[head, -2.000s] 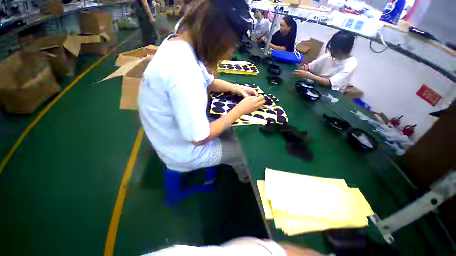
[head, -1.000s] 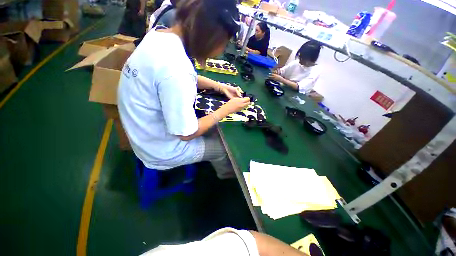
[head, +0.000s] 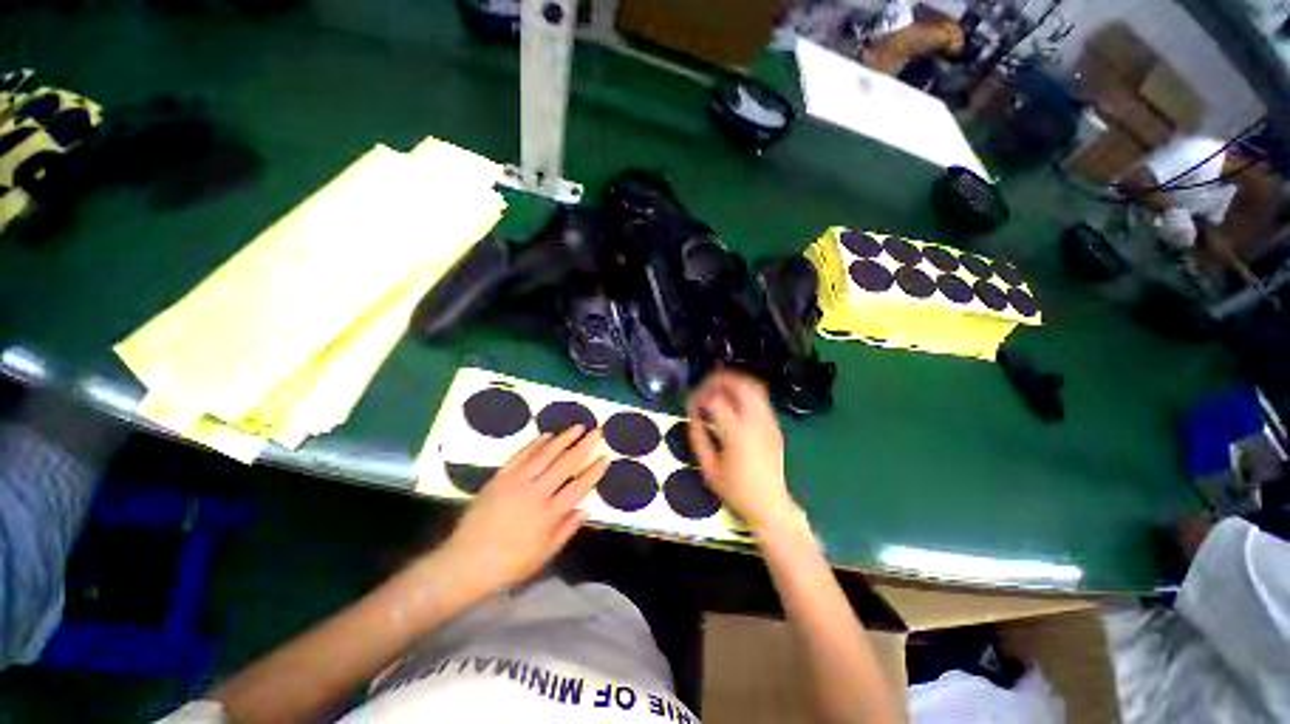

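Observation:
A white pad sheet (head: pixel 559 402) with rows of black discs lies flat on the green bench in front of me. My left hand (head: pixel 529 506) rests flat on the sheet, fingers a little apart, covering part of it. My right hand (head: pixel 736 441) is over the sheet's right end, fingers bent and blurred; I cannot tell whether it holds anything. A heap of glossy black plastic housings (head: pixel 658 290) lies just behind the sheet.
Fanned backing sheets (head: pixel 318 290) lie at left. A thick pad-sheet stack (head: pixel 920 304) is at right, with a small black part (head: pixel 1033 383) near it. A white metal upright (head: pixel 546 106) stands behind. An open carton (head: pixel 806 665) is below the bench edge.
The view has swung right and down from the neighbouring worker to my own bench place. Both my hands, the sheet and the whole black heap now show.

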